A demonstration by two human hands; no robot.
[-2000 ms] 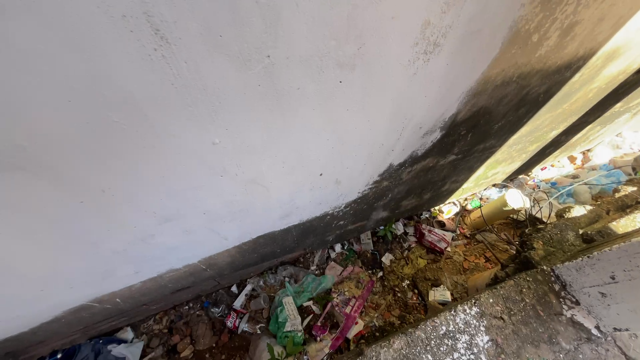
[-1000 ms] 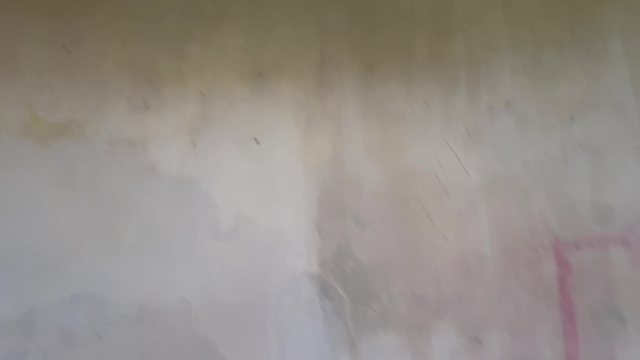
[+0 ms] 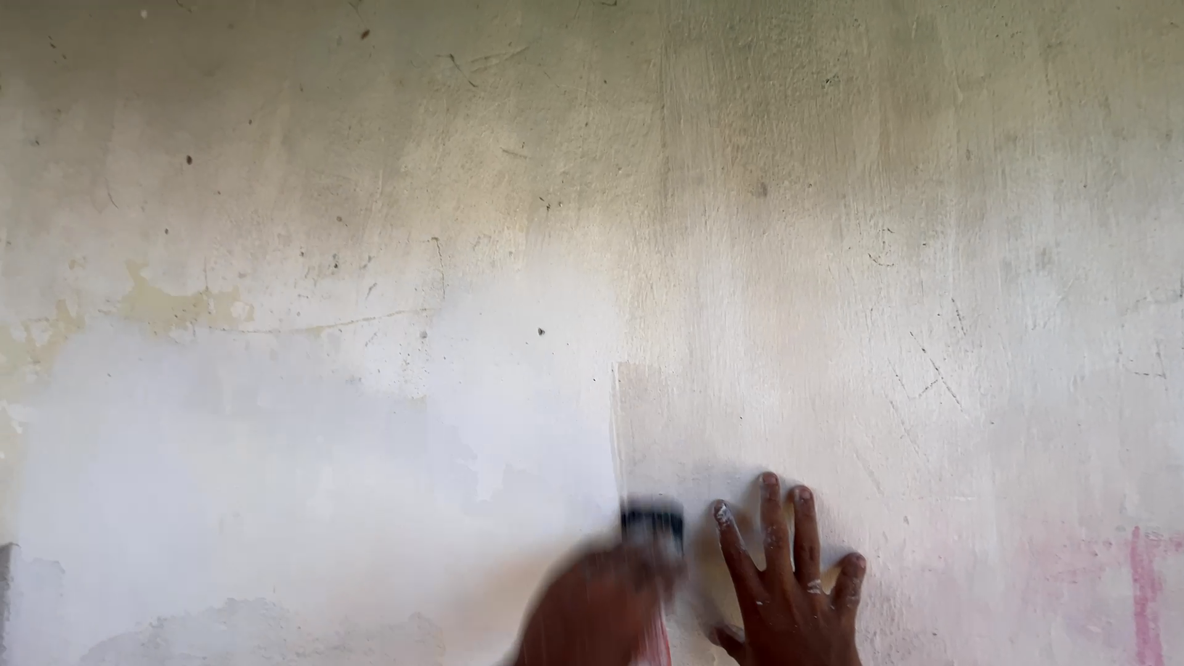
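Note:
My left hand [image 3: 597, 601], blurred, is closed around a hand tool [image 3: 653, 524] with a dark head held against the painted wall [image 3: 786, 305]. A red strip shows below that hand, and whether the tool is a brush or a scraper cannot be told. Just to the right, my right hand [image 3: 795, 592] lies on the wall with fingers spread and white smears on them. A bright white coat [image 3: 518, 444] covers the wall left of the tool and ends in a fairly straight vertical edge just above it. Both wrists are cut off by the frame's bottom.
Higher up, the wall is stained greenish brown and scratched. A yellowish bare patch [image 3: 171, 305] shows at the left, and a pink painted line [image 3: 1145, 592] at the lower right. A grey edge [image 3: 7, 592] stands at the far left.
The view has swung from the littered ground beside a wall up to the wall's face. Both hands and the tool have come into view; neither earlier frame shows them.

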